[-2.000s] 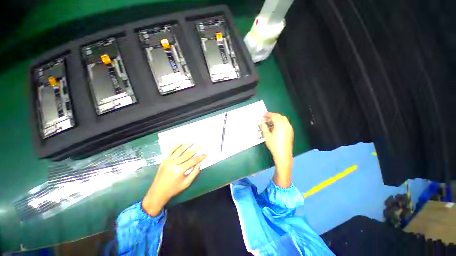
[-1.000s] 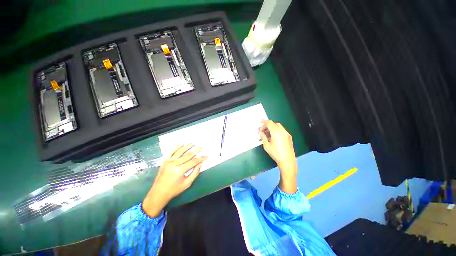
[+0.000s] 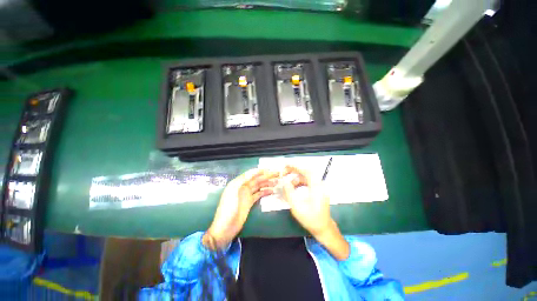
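Observation:
My left hand [image 3: 238, 200] and my right hand [image 3: 309, 203] are close together over the left part of the white sheet [image 3: 359, 179], fingertips nearly meeting. Something small and whitish seems to be between the fingers; blur hides what it is and which hand has it. The dark tweezers [image 3: 327, 169] lie on the sheet, right of my hands. Behind the sheet is a black foam tray [image 3: 268, 141], stacked on another, with several phone units [image 3: 241, 106] in its slots, each with an orange tab. A shiny clear sheet [image 3: 159, 187] lies left of the hands.
Another black tray [image 3: 44, 170] with several phone units stands at the far left bench edge. A white post [image 3: 424, 53] with a wrapped base rises right of the near tray. Dark ribbed stacked trays [image 3: 462, 141] fill the right side. Blue floor shows below the bench.
The view has swung left, bringing the far-left tray in. My right hand has moved from the sheet's right end to my left hand. My left hand has lifted and turned towards it.

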